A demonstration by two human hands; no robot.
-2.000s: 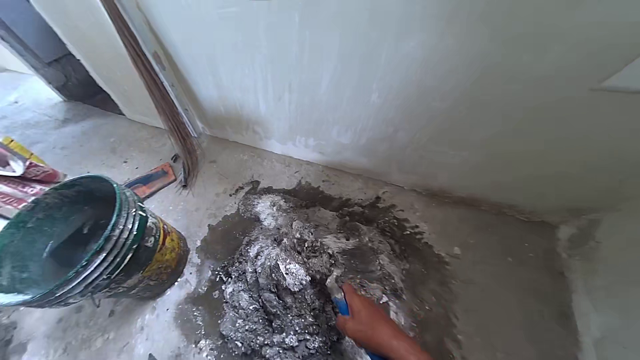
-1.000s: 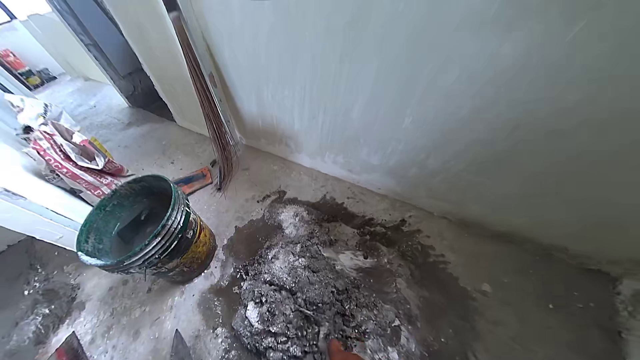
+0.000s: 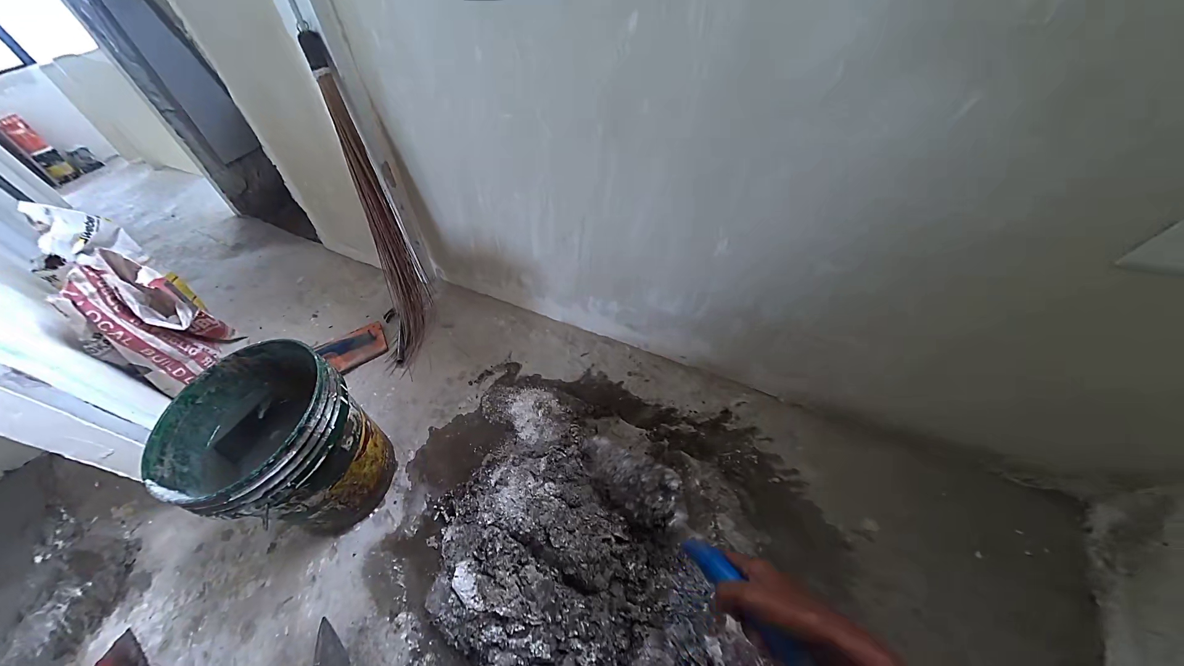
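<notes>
My right hand [image 3: 782, 601] grips the blue handle [image 3: 712, 560] of a tool at the lower right, beside a heap of wet grey mortar [image 3: 555, 546] on the concrete floor. The tool's working end is blurred and covered by mortar, so its kind cannot be told. Dark wet patches surround the heap, and pale powder lies on parts of it. My left hand is out of view. To the left of the heap stands a green plastic bucket [image 3: 361, 462] with a yellow label, holding greyish liquid and an object partly sunk in it.
A stick broom [image 3: 370, 185] leans at the wall's corner. Near its bristles lies an orange-edged float with a blue handle [image 3: 356, 347]. Opened building-material bags [image 3: 139, 314] stand behind the bucket. The plastered wall [image 3: 740, 185] borders the work area. Two pointed tips show at the bottom left edge.
My right hand was low at the frame's bottom edge one second ago; now more of it and the blue handle show, at the heap's right side. The view has shifted left since two seconds ago.
</notes>
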